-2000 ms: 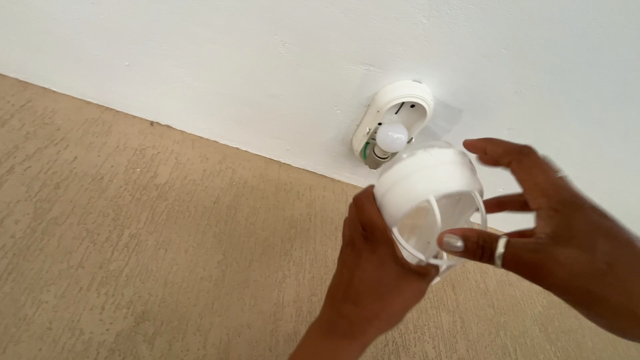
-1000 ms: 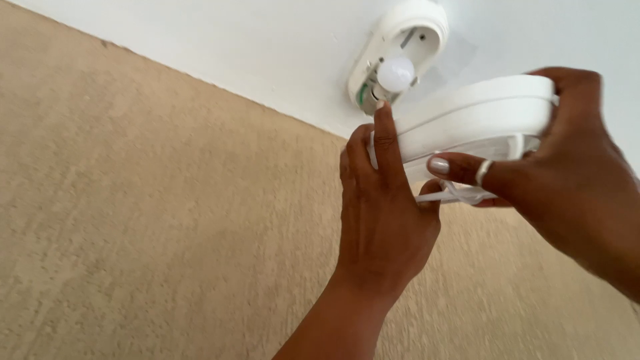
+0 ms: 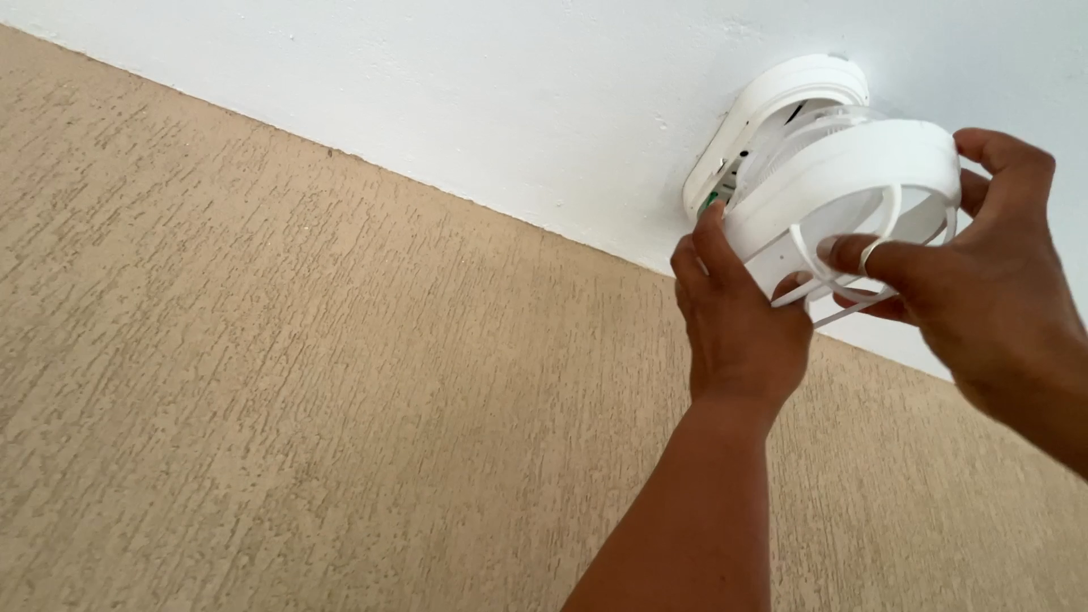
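Observation:
A white oval light-fixture base (image 3: 722, 140) is fixed to the white ceiling near its edge; a green wire and dark slots show inside it. Just below the base, tilted, is a white caged lamp cover (image 3: 884, 157) with a clear diffuser (image 3: 778, 149) on its upper side. My left hand (image 3: 739, 323) grips the cover's lower left end, fingertips close to the base's lower end. My right hand (image 3: 994, 246), with a ring on the thumb, holds the cover's right side and its cage bars. The light bulb is hidden behind the cover.
A beige textured wall (image 3: 382, 382) fills the lower part of the view. It meets the white ceiling (image 3: 510, 102) along a slanting edge that runs from upper left to lower right, close beside the fixture base.
Both hands have brought the cover up over the base. The bulb, seen in both earlier frames, is now covered. The cover's cage side has turned more into view since one second ago.

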